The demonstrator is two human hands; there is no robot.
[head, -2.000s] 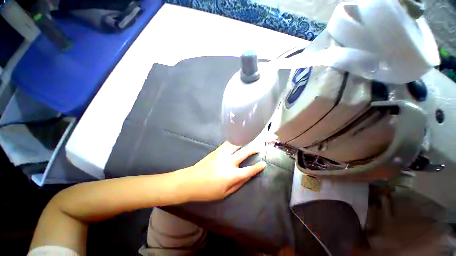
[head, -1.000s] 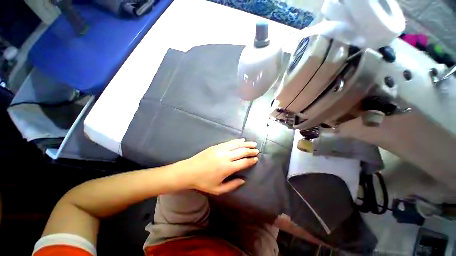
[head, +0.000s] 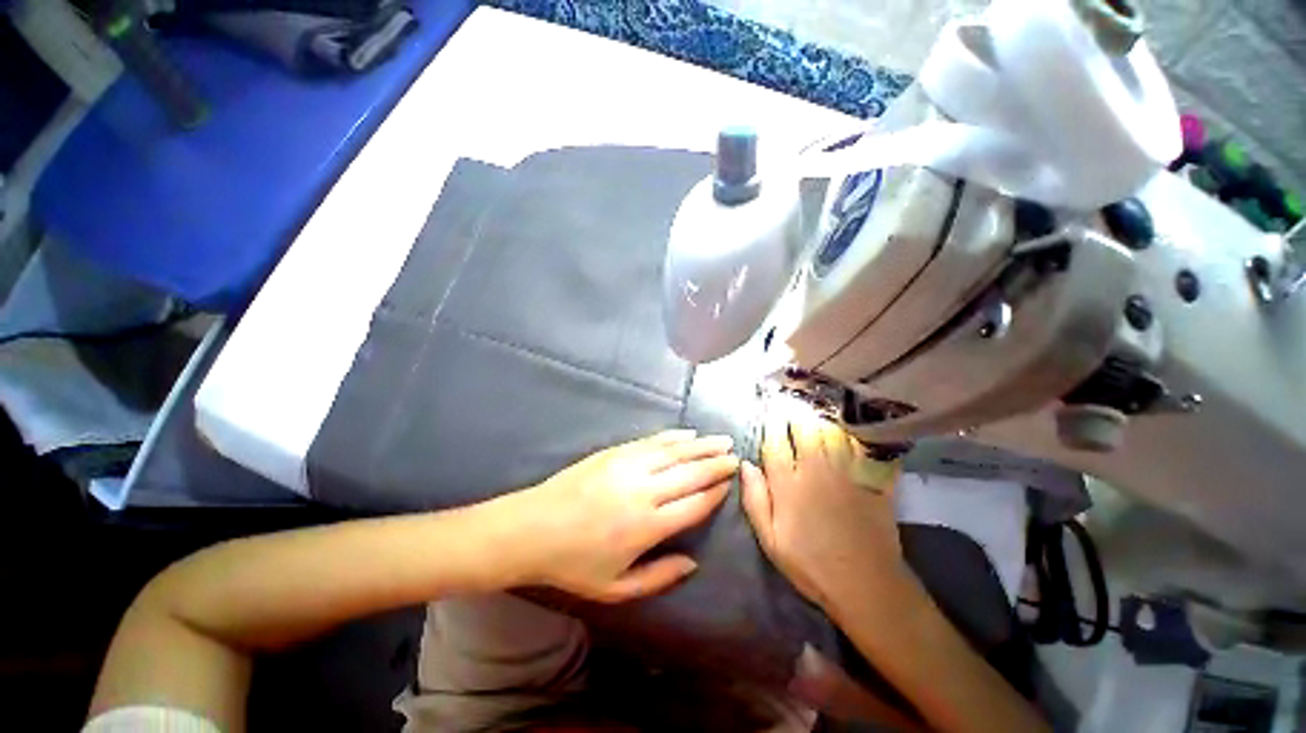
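A grey garment panel (head: 530, 287) lies spread over the white machine table, with stitch lines across it, and hangs over the front edge. My left hand (head: 626, 516) lies flat on it, left of the needle area, fingers pointing right and the thumb a little apart. My right hand (head: 816, 494) is on the cloth just below the presser foot and needle (head: 785, 384), its fingers close to them. My two hands are nearly touching. The sewing machine head (head: 917, 287) stands above and right of my fingers. The needle tip is hidden by glare.
A white lamp (head: 728, 279) hangs left of the machine head. A white tape roll (head: 1053, 108) sits on top. A blue surface (head: 172, 186) with folded dark pieces (head: 337, 32) is at upper left. Patterned blue cloth (head: 688, 36) runs along the back edge. Thread cones (head: 1235, 169) stand behind the machine.
My right hand has come onto the cloth by the needle; it was not seen on the cloth one second ago. My left hand has drawn back slightly from its place at the needle two seconds ago.
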